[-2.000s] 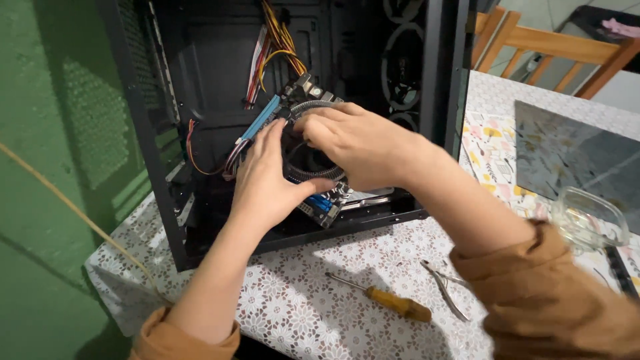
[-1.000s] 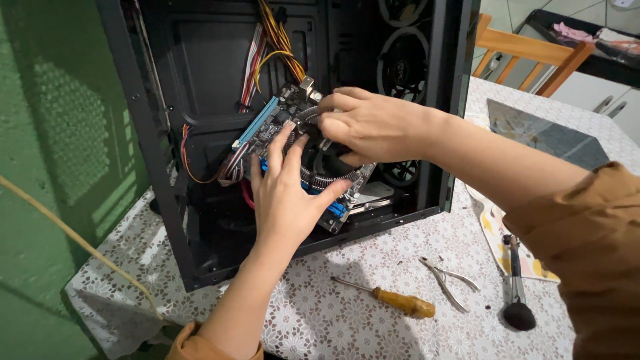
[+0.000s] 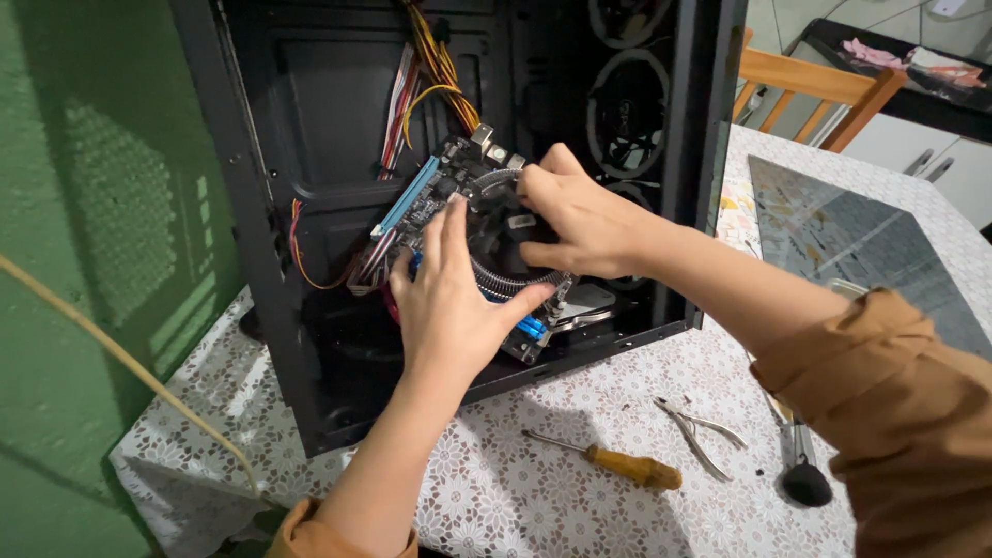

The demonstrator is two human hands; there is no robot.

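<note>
A motherboard (image 3: 422,209) lies tilted inside a black computer case (image 3: 496,380), with a round CPU cooler (image 3: 504,283) mounted on it. My left hand (image 3: 457,291) is spread along the cooler's left and lower side, thumb at its finned rim. At the cooler's upper right edge, my right hand (image 3: 581,217) has its fingers curled and its thumb over the dark fan; whether it grips the rim cannot be told. A blue slot (image 3: 406,197) shows on the board's left. Yellow cables (image 3: 442,70) and a multicoloured ribbon of wires (image 3: 397,108) hang behind.
On the lace-patterned tablecloth (image 3: 496,496) lie a yellow-handled screwdriver (image 3: 632,466), metal nippers (image 3: 697,434) and a black-bristled brush (image 3: 806,482). A dark glass panel (image 3: 860,240) rests at the right. A wooden chair (image 3: 821,77) stands behind the table, and a green wall (image 3: 101,232) is at the left.
My right hand's thumb and fingers have spread apart, showing more of the cooler's fan. My left hand stays beside the cooler.
</note>
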